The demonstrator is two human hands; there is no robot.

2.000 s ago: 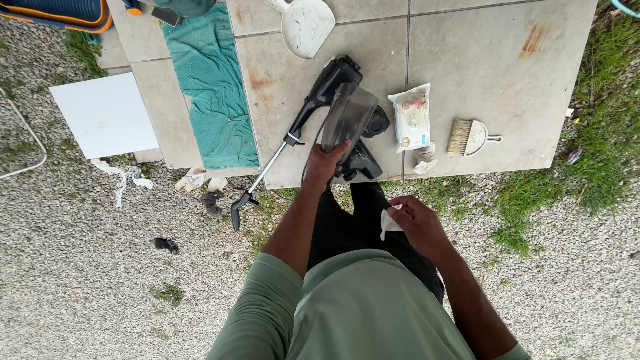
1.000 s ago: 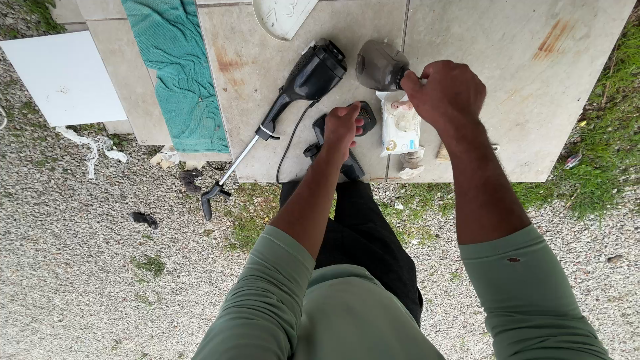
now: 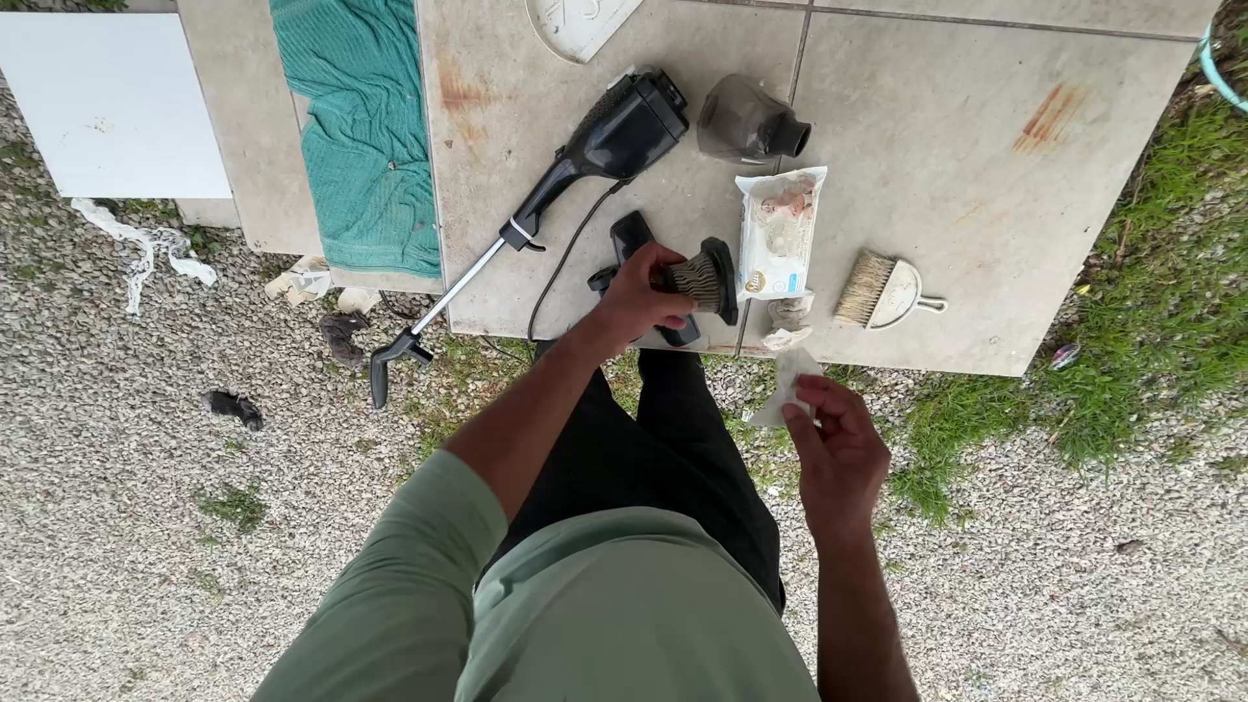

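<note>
My left hand grips a pleated vacuum filter with a black rim, held above the black floor nozzle. In my right hand a white wipe is pinched between thumb and fingers. A black stick vacuum cleaner lies slanted on the tiles, with its silver tube and handle toward the lower left. To its right rests the smoky clear dust container, apart from the body. Below the container lies a white pack of wipes, with a crumpled wipe at its lower end.
A small brush lies right of the pack. A white dustpan is at the top edge. Left are a green towel and a white board. The tile edge meets gravel and grass. A black cable curves beside the vacuum.
The dust container, in my right hand one second ago, now lies on the tiles. My right hand has moved down and holds a wipe. The pleated filter now shows in my left hand.
</note>
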